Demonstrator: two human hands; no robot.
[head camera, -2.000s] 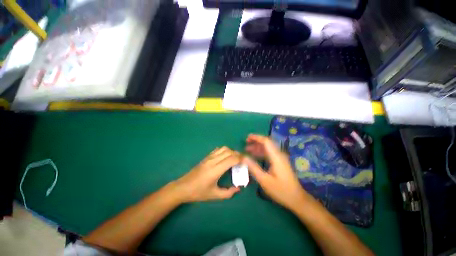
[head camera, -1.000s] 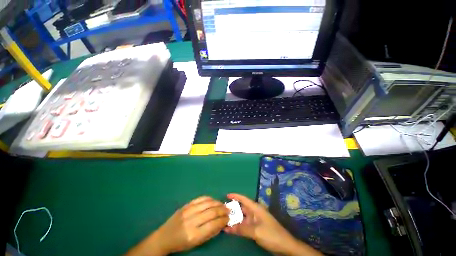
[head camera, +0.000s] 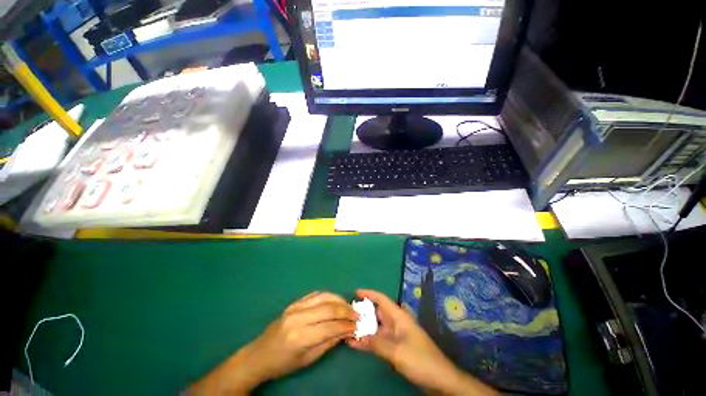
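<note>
A small white device (head camera: 365, 318) is held between my two bare hands, low over the green mat, left of the mouse mat. My left hand (head camera: 310, 331) has its fingers bent onto the device's left side. My right hand (head camera: 391, 332) holds its right side, with the index finger along the upper edge and the palm side partly visible. The fingers hide parts of the device's edges. Its face is too blurred to show clear marks.
Mouse mat (head camera: 484, 317) with black mouse (head camera: 522, 274) at right; dark box (head camera: 619, 309) with metal latch beyond. Keyboard (head camera: 426, 168), monitor (head camera: 406, 54) and grey tester (head camera: 619, 147) stand behind. Pale stacked trays (head camera: 147, 155) lie over black trays (head camera: 248, 166) at back left; loose white cord (head camera: 54, 319) at left.
Since the oldest frame, the view has tilted up, showing the monitor screen. The right hand has closed in on the device; both hands now hold it. In the last second the hands shifted only slightly.
</note>
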